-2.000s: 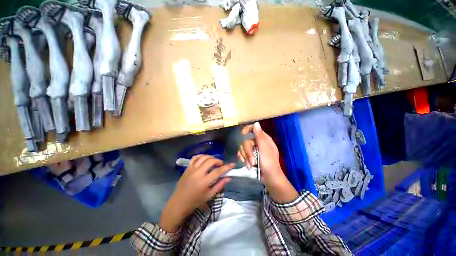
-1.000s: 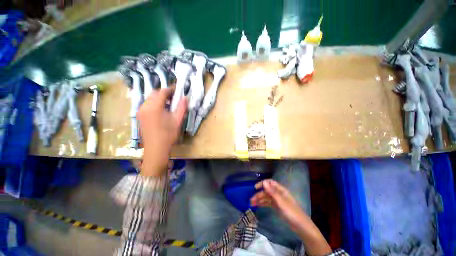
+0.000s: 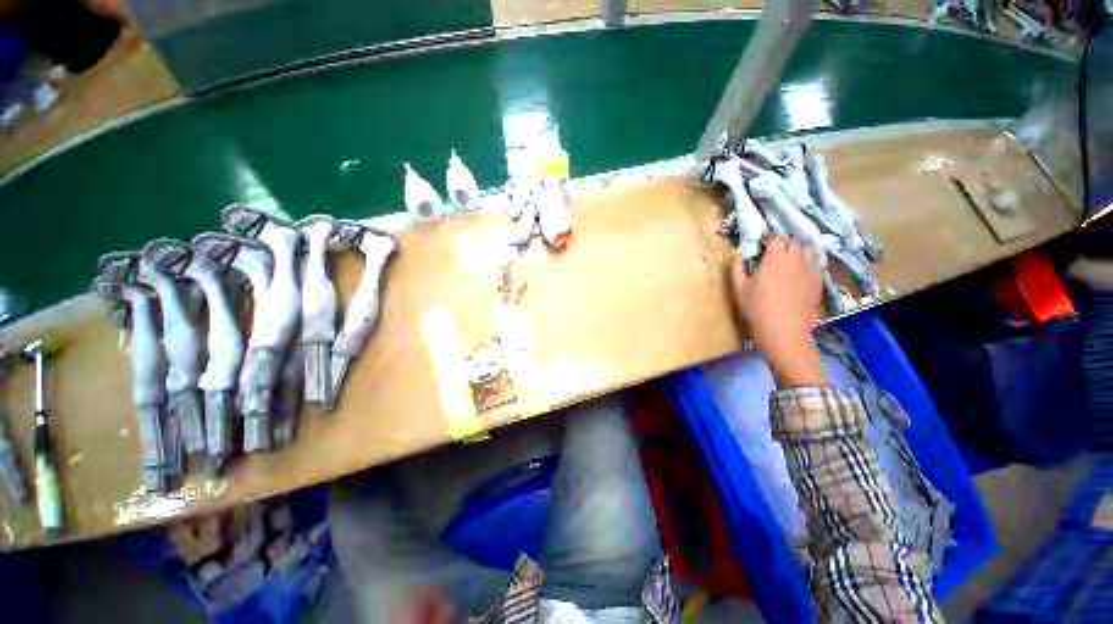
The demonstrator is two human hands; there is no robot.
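Pale grey handle bodies (image 3: 276, 293) lie side by side in a row on the left of the bench. A second pile of handle bodies (image 3: 781, 201) lies at the right, looped heads toward the back. My right hand (image 3: 781, 293) is at the front of that pile, its fingers closed around the lower part of one handle body; the fingertips are partly hidden. My left hand (image 3: 421, 605) is only a blurred patch cut off by the bottom edge; whether it holds anything does not show.
Two white bottles (image 3: 422, 193) and small fittings (image 3: 552, 217) stand or lie at the bench back. A hammer (image 3: 44, 451) lies far left. Yellow tape (image 3: 449, 366) flanks the brownish small-parts holder (image 3: 493, 388). A blue bin (image 3: 720, 469) is below at right, and a blue container (image 3: 500, 518) between the knees.
The view has turned. My left hand has left the left row of handle bodies and dropped to the bottom edge. My right hand has moved from the lap to the right pile and closed there.
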